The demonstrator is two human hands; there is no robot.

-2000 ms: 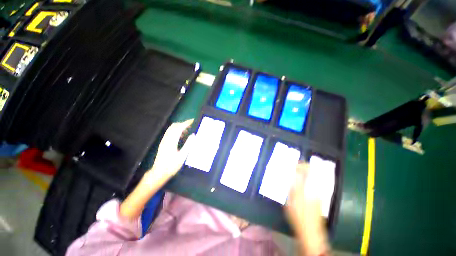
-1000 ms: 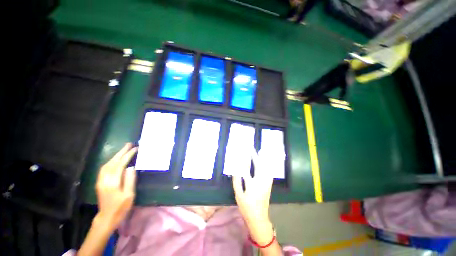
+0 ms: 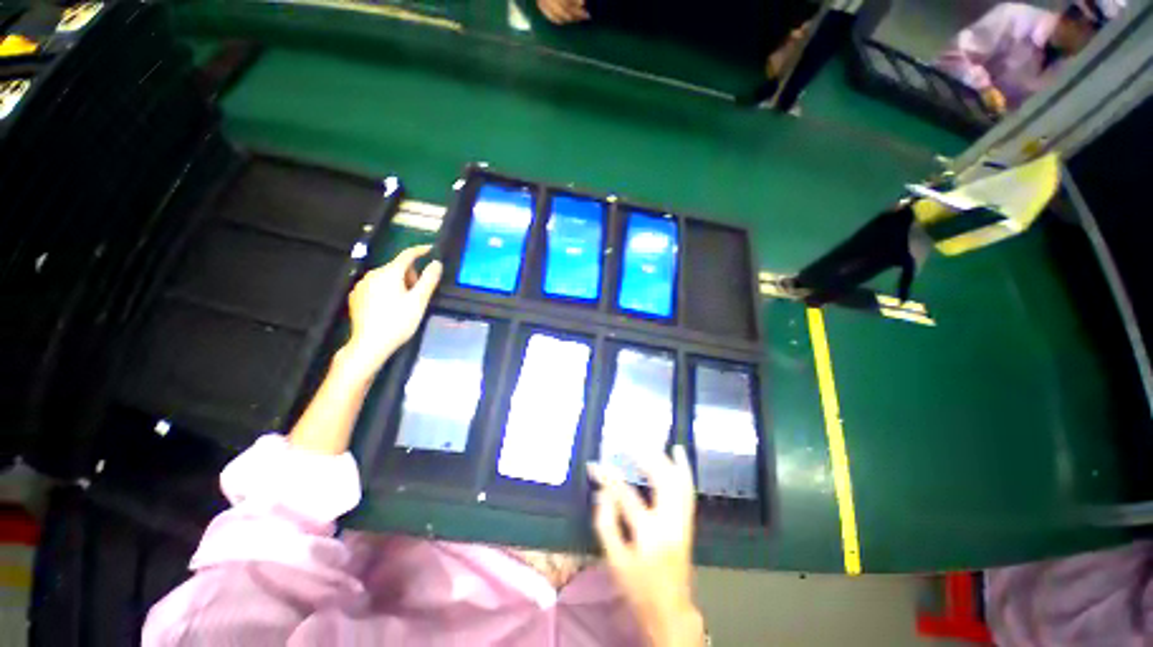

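Observation:
A black phone tray (image 3: 620,331) lies on the green mat in front of me. Its far row holds several blue-lit smartphones (image 3: 573,249), with the rightmost pocket bare. The near row holds a bright white-lit smartphone (image 3: 544,410) and several with greyer, glossy screens, such as the rightmost one (image 3: 725,431). My left hand (image 3: 395,303) is at the tray's left edge, fingers bent, holding no phone. My right hand (image 3: 647,521) is over the lower end of the third near-row phone (image 3: 636,402), fingers apart; whether a fingertip touches it cannot be told.
A black side tray (image 3: 240,303) lies at left beside a tall tray stack (image 3: 95,190). A black stand (image 3: 866,257) with yellow-white paper stands at right, near yellow tape (image 3: 835,442). A person in pink (image 3: 1018,51) sits across the bench.
My left hand has moved up along the tray's left edge. Several near-row screens have turned from white to greyer. My right hand is lower, near the third phone's bottom end. The view has shifted.

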